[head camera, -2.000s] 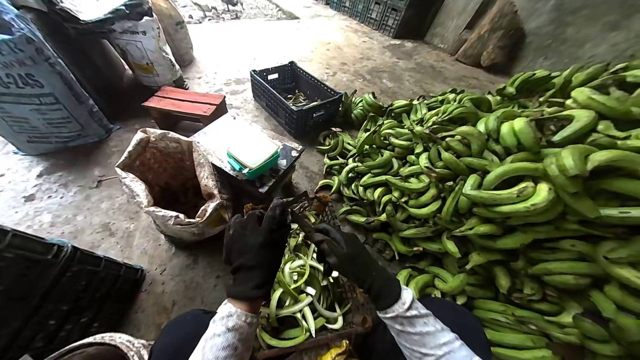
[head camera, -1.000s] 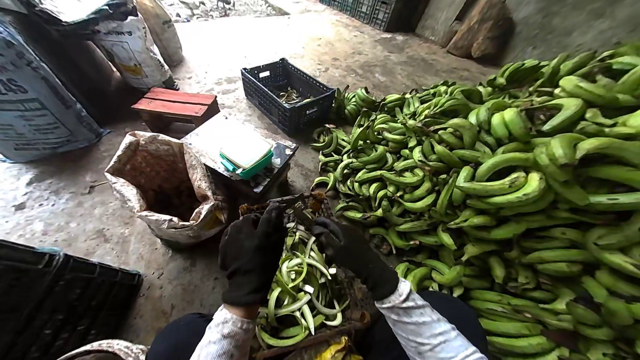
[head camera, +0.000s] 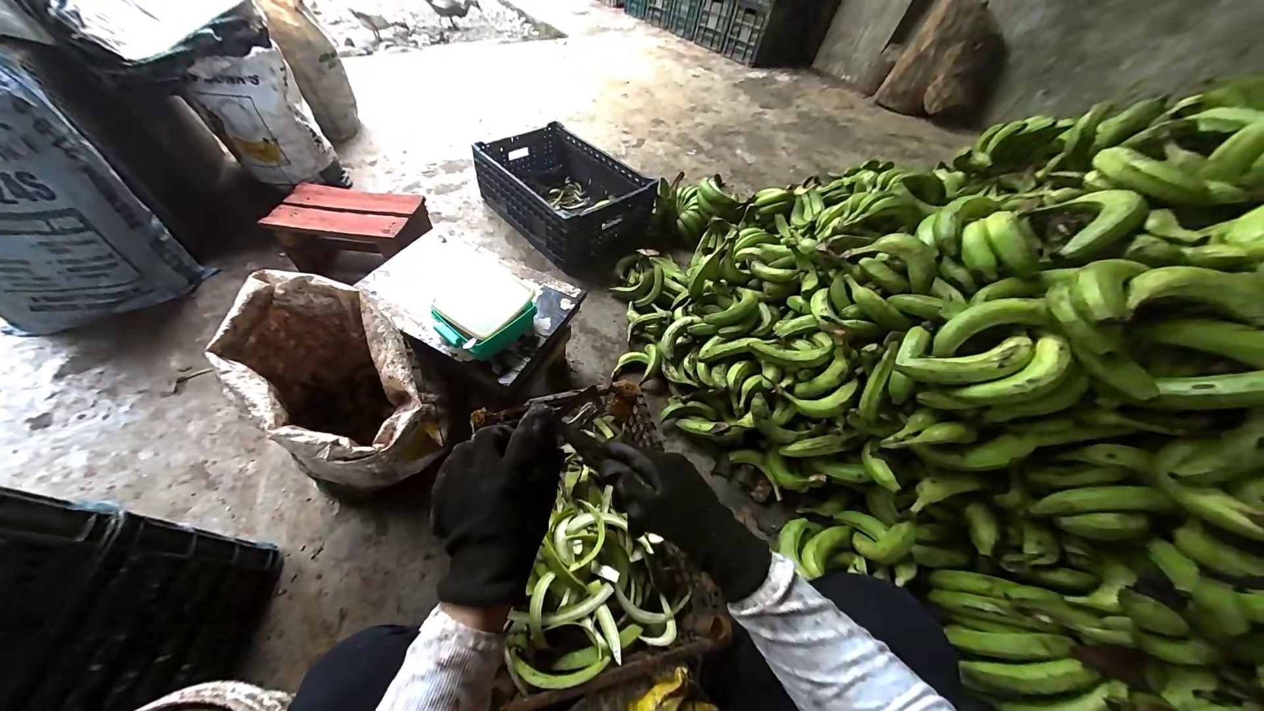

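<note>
Both hands wear black gloves and are raised above a worn crate (head camera: 681,647) of green plantain peels (head camera: 583,583). My left hand (head camera: 499,504) is curled, its fingertips at a small dark object (head camera: 573,434) between the hands, perhaps a knife; its kind is not clear. My right hand (head camera: 676,504) has bent fingers close to the other end of that object. Whether either hand grips it is hard to tell. To the right lies a large heap of green plantains (head camera: 889,346).
Left of the crate stands an open, stained sack (head camera: 331,370). Beyond are a low table (head camera: 410,286) with a green-and-white plastic container (head camera: 484,306), a red wooden stool (head camera: 346,212) and a black plastic crate (head camera: 563,197). Dark crates (head camera: 128,592) stand at lower left.
</note>
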